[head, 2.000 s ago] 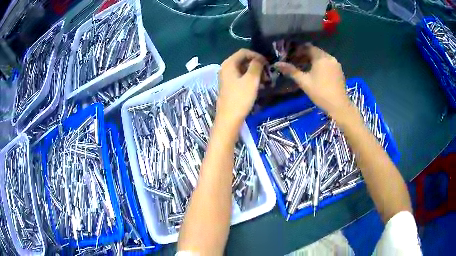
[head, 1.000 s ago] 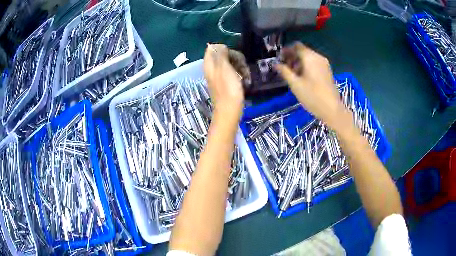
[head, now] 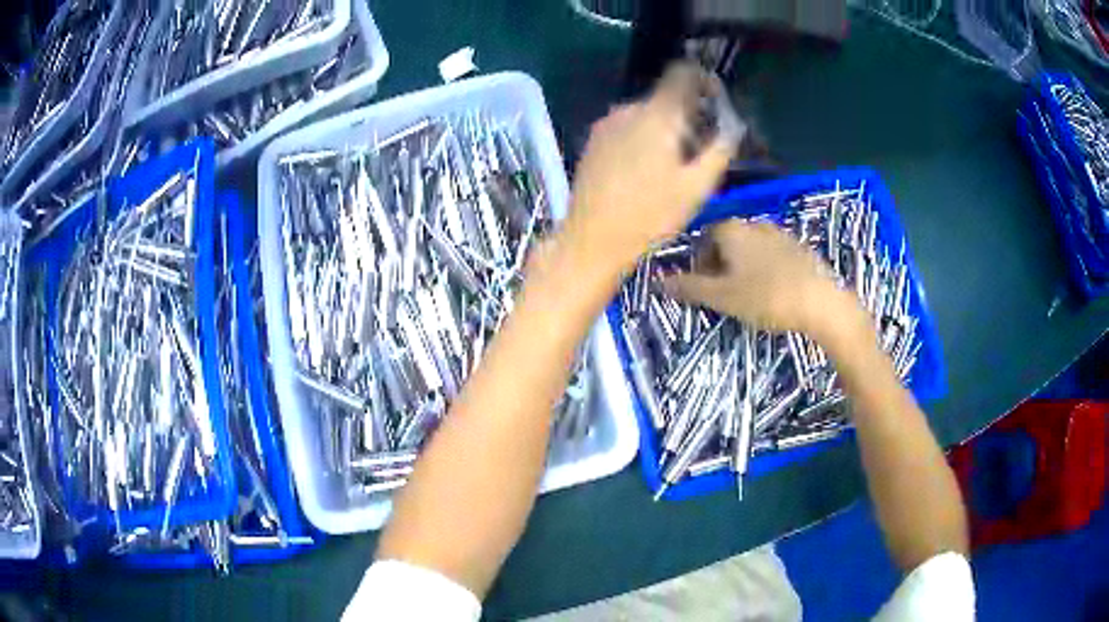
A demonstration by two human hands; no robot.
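My left hand is in front of the dark machine, blurred, fingers curled at its base; whether it holds a part cannot be told. My right hand is low over the upper left of the blue parts bin, fingertips among or just above the metal parts; its grip is blurred. Silver rod-and-sleeve parts lie loose in this bin. The white parts bin, heaped with similar parts, lies under my left forearm.
More full bins stand at the left, one blue and a white one at the upper left. A far blue bin is at the right. A white scrap lies above the white bin. A red stool is on the floor.
My right hand has moved down from the machine to the blue bin. My left hand has moved right, to the front of the machine. The camera view has shifted, with the machine higher in the picture.
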